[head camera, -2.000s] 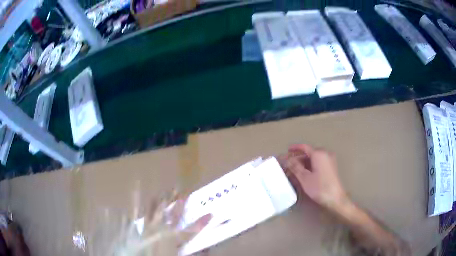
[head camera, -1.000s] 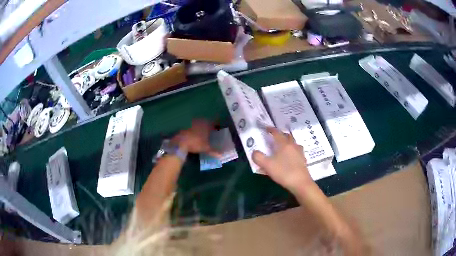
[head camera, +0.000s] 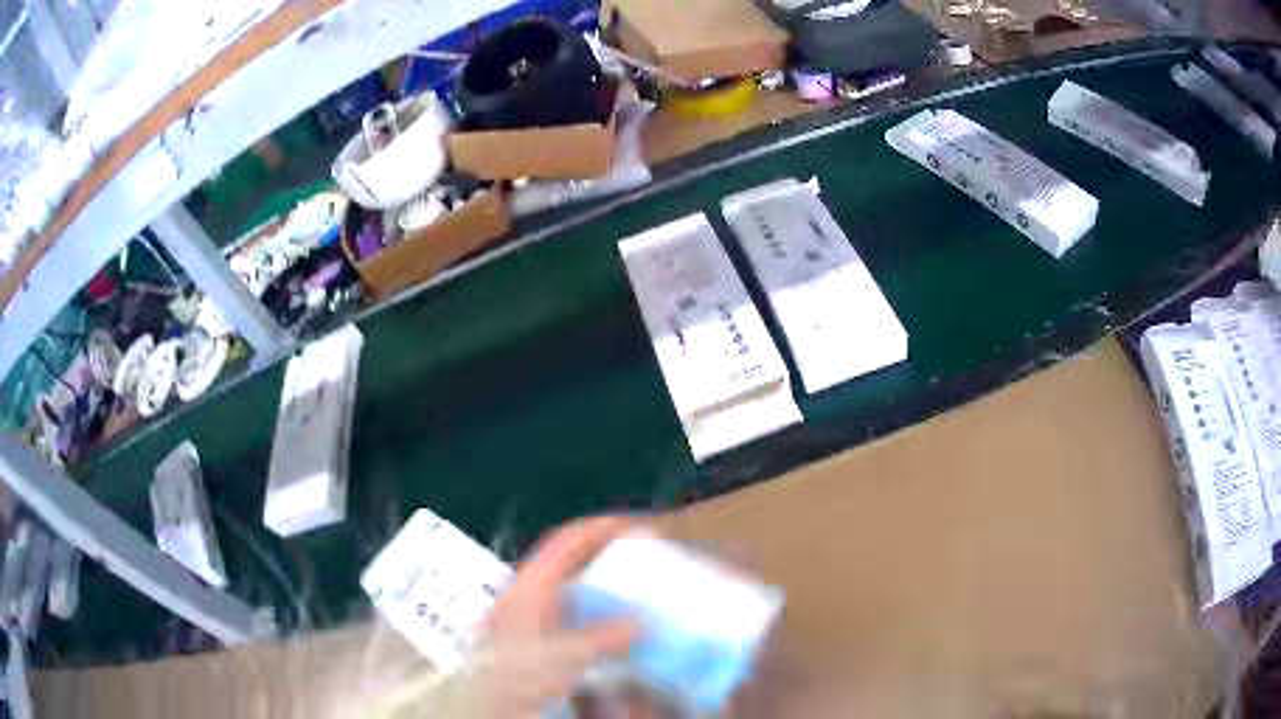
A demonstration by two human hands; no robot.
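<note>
A blurred hand, which looks like my left hand (head camera: 555, 618), is low in the middle, its fingers closed around a white and light-blue paper or card insert (head camera: 681, 618). A white printed retail box (head camera: 438, 587) lies tilted just left of this hand, over the belt's near edge; its lower end is hidden by the hand and blur. What supports the box cannot be told. My right hand cannot be made out.
Two retail boxes (head camera: 710, 337) lie side by side mid-belt. Other boxes lie left (head camera: 313, 429) and right (head camera: 997, 180) on the green belt (head camera: 492, 379). White boxes (head camera: 1211, 450) overlap at the bench's right end. A metal post (head camera: 127, 541) stands left; cluttered open cartons (head camera: 429, 253) are behind.
The blue and white insert has left the belt and come nearer in the hand. The box from beside it is now lower left. The right hand has gone from view.
</note>
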